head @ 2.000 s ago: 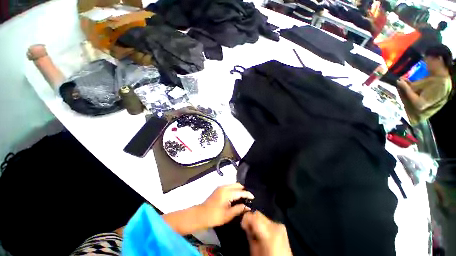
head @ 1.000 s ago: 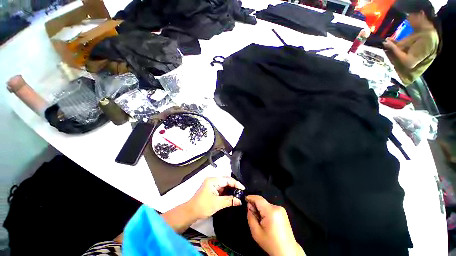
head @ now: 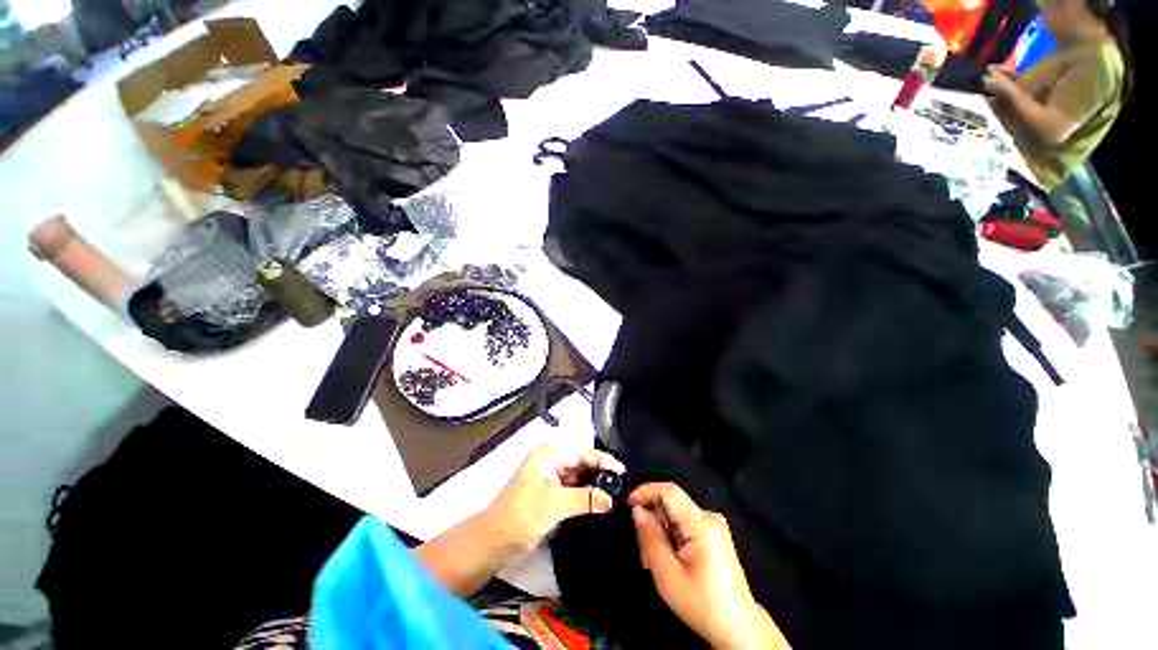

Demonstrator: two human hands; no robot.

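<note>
A large black garment lies spread over the table ahead and to the right of my hands. My left hand pinches a narrow fold of it, with a small dark shiny piece at the fingertips. My right hand is just right of it, thumb and fingers pinched together close to the fold. A needle or thread between the fingers is too small to tell. A round white tray with a dark rim holds scattered black pieces and a thin red stick.
A brown board lies under the tray, a black phone to its left. Beyond are an olive thread cone, clear plastic bags, a cardboard box and heaped black cloth. A person sits at the far right.
The view has shifted. My right hand has moved from over the fold to its right side, its fingers now pinched near it. My left hand keeps holding the fold.
</note>
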